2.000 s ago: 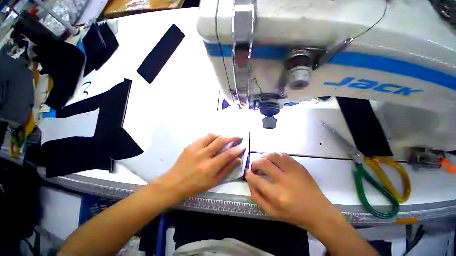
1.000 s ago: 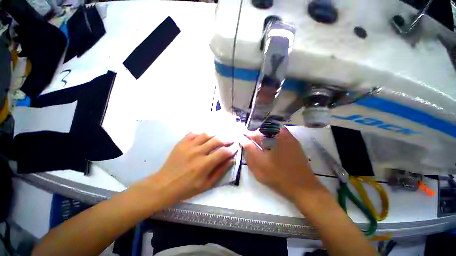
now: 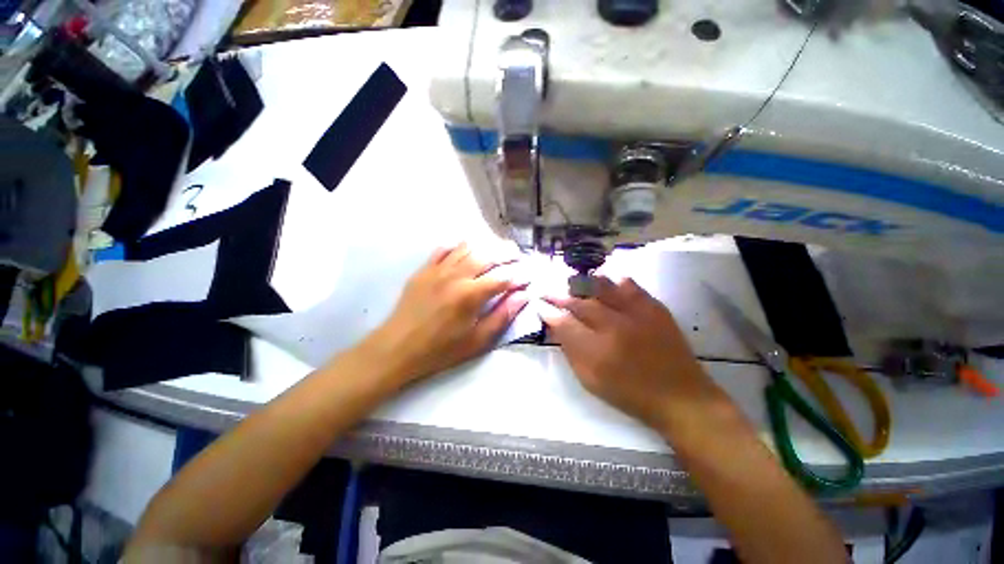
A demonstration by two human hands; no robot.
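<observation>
A small black and white piece [image 3: 531, 334] lies at the needle area of the white sewing machine [image 3: 661, 99], mostly hidden by my hands. My left hand [image 3: 454, 303] lies on its left part, fingertips just below the brightly lit presser foot. My right hand [image 3: 617, 331] is on its right side, thumb and fingertips close to the left hand's fingers. Both hands hold the piece between them. The needle and foot are washed out by glare.
Scissors [image 3: 795, 386] with green and yellow handles lie right of my right hand. A black strip [image 3: 795, 297] and an orange-tipped tool [image 3: 930, 364] lie further right. Another black strip [image 3: 356, 127] lies upper left. Black cut panels with a white sheet [image 3: 165, 275] lie left.
Compared with the earliest frame, both hands and the piece have moved up toward the needle. Less of the piece shows below the hands. The camera view has shifted between frames.
</observation>
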